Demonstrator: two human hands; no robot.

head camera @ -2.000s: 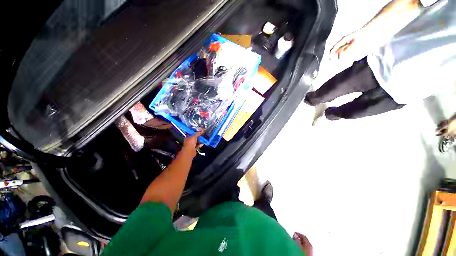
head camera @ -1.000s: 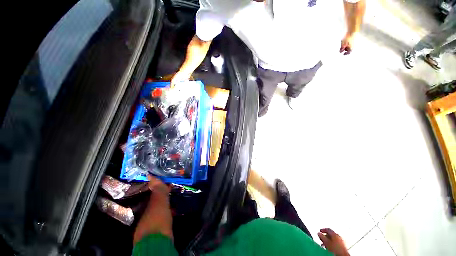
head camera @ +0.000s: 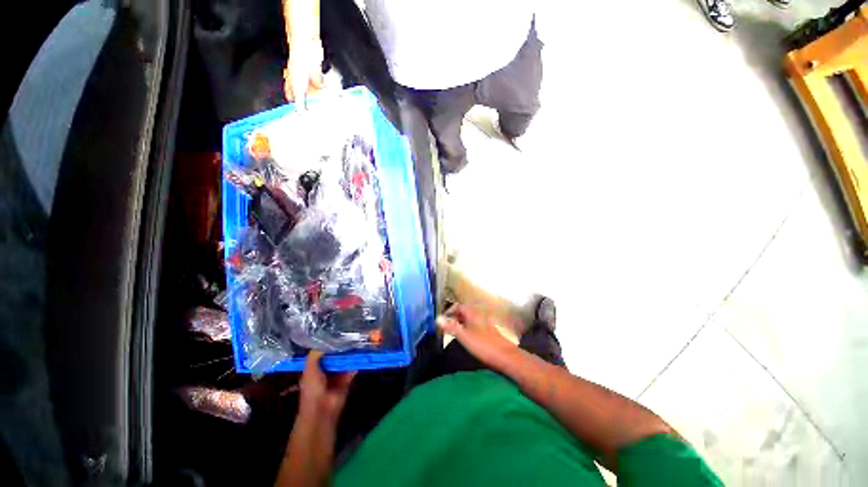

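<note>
A blue crate [head camera: 411, 238] filled with dark bagged parts [head camera: 309, 243] with red and orange bits is in front of me, over the car boot. My left hand [head camera: 324, 373] grips its near rim; the fingers under the rim are partly hidden. My right hand [head camera: 462, 328] is beside the crate's near right corner, fingers apart, holding nothing. Another person's hand [head camera: 305, 81] holds the far rim.
The dark boot edge [head camera: 143, 238] runs along the left. Small shiny wrapped packages [head camera: 217, 403] lie in the boot. A person in a light top [head camera: 457, 43] stands beyond the crate. An orange-yellow pallet truck [head camera: 826, 109] is at the far right.
The crate looks larger and closer, and appears raised from the boot. The brown box pieces beside it are out of sight. My right hand has come up toward the crate.
</note>
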